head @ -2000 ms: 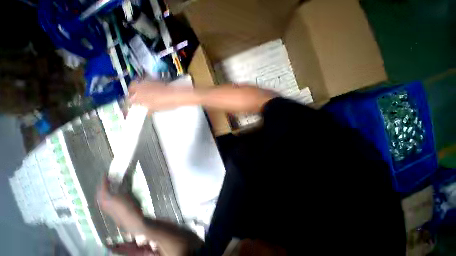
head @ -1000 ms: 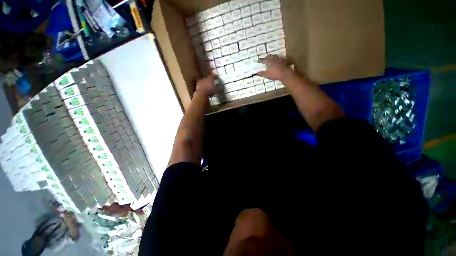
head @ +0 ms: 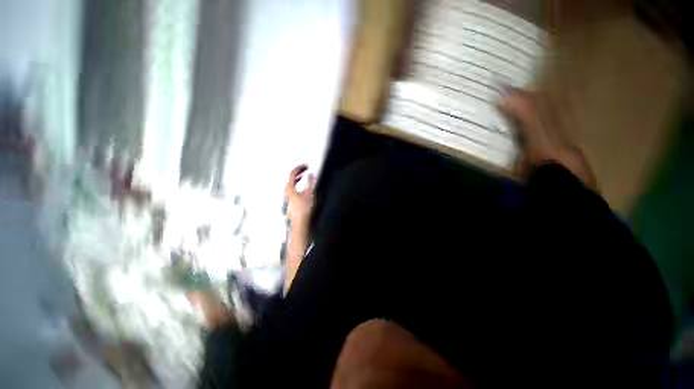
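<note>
The view is blurred by motion. The open brown shipping carton [head: 361,68] stands at the top, with rows of white unit cartons [head: 464,76] inside. My right hand [head: 533,125] is at the right side of these rows, its fingers over the white boxes, with nothing seen held in it. My left hand [head: 299,190] is over the bench's white top [head: 285,91] near its edge, fingers curled. A small white patch shows between its fingers; whether it is a box or the bench top I cannot tell.
The stacked boxes [head: 114,76] show as blurred grey and green-white bands at the upper left. Below them lies the jumbled loose box pile [head: 144,258]. Another person's hand [head: 209,308] is at the pile's right side. Green floor [head: 666,205] shows at the right.
The view has swung towards the loose pile. My left hand has left the carton and moved over the bench. My right hand has stayed at the rows, now nearer the carton's right side.
</note>
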